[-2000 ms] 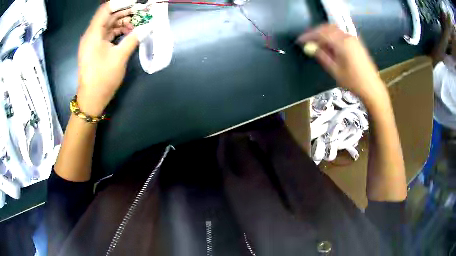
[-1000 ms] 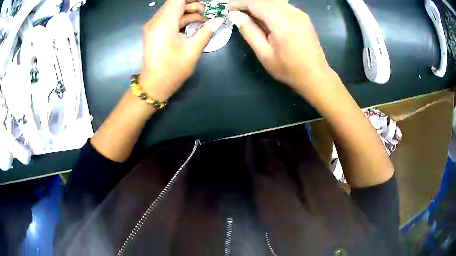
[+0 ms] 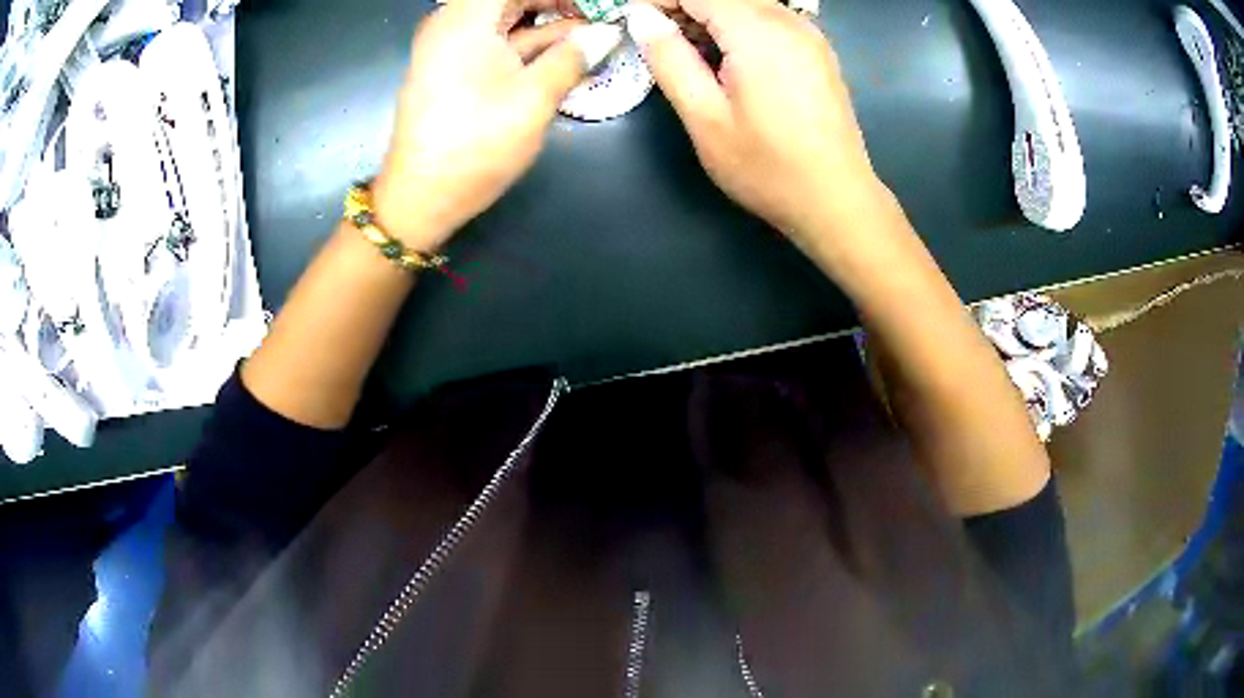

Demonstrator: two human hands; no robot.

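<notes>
A small green circuit board (image 3: 600, 8) shows at the top edge of the view, between the fingertips of both hands. The rounded white end of a shell half (image 3: 610, 90) lies just below it over the dark tabletop. My left hand (image 3: 480, 116) grips the board and shell from the left, its thumb on the board's lower edge. My right hand (image 3: 750, 109) has its thumb and fingers closed at the board's right side. The fingertips and the rest of the shell are partly cut off by the top edge.
White shells with green boards (image 3: 171, 205) are piled on the left. A curved white shell (image 3: 1044, 150) lies right of my right hand, with a thinner curved white piece (image 3: 1210, 123) beyond. A cardboard box (image 3: 1160, 409) holding white parts (image 3: 1044, 357) stands below the table's right edge.
My right hand has come from the right side of the table to the board in my left hand. Since the last earlier frame, both hands have shifted slightly upward in view.
</notes>
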